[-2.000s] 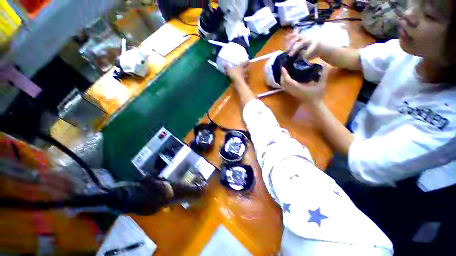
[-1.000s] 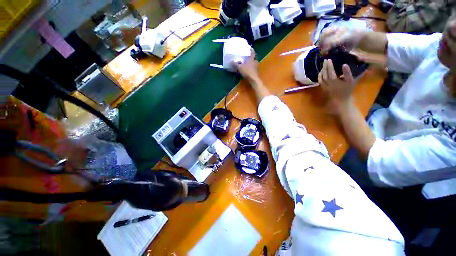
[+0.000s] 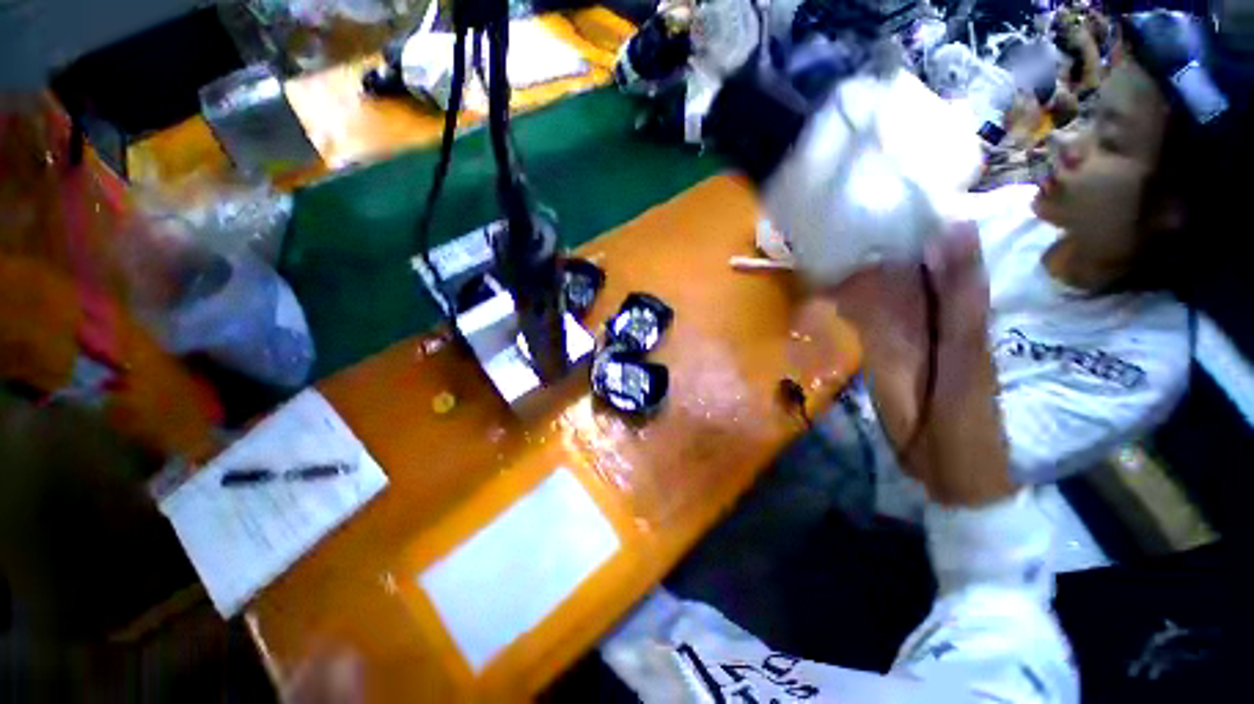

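My right hand (image 3: 915, 344) is raised at centre right and grips a white camera housing (image 3: 860, 186), blurred. A dark round part (image 3: 756, 121) shows at the housing's left side, and a thin black cord hangs along my wrist. The fingers are mostly hidden by the housing. A blurred patch of skin at the bottom left edge looks like my left hand (image 3: 327, 677); its fingers cannot be made out. Three black front modules with silvery faces, one of them the nearest module (image 3: 630, 384), lie on the orange bench (image 3: 715, 330).
The black electric screwdriver (image 3: 534, 289) hangs in front of the screw feeder (image 3: 481, 323). A record sheet (image 3: 275, 530) with a pen (image 3: 289, 473) and a white sheet (image 3: 523, 567) lie nearer. A co-worker (image 3: 1086, 316) sits at right. More white cameras stand at the back.
My right hand has lifted the white camera from the green strip and brought it up and closer, to the right. The view has shifted, and the hanging screwdriver now appears upright over the feeder.
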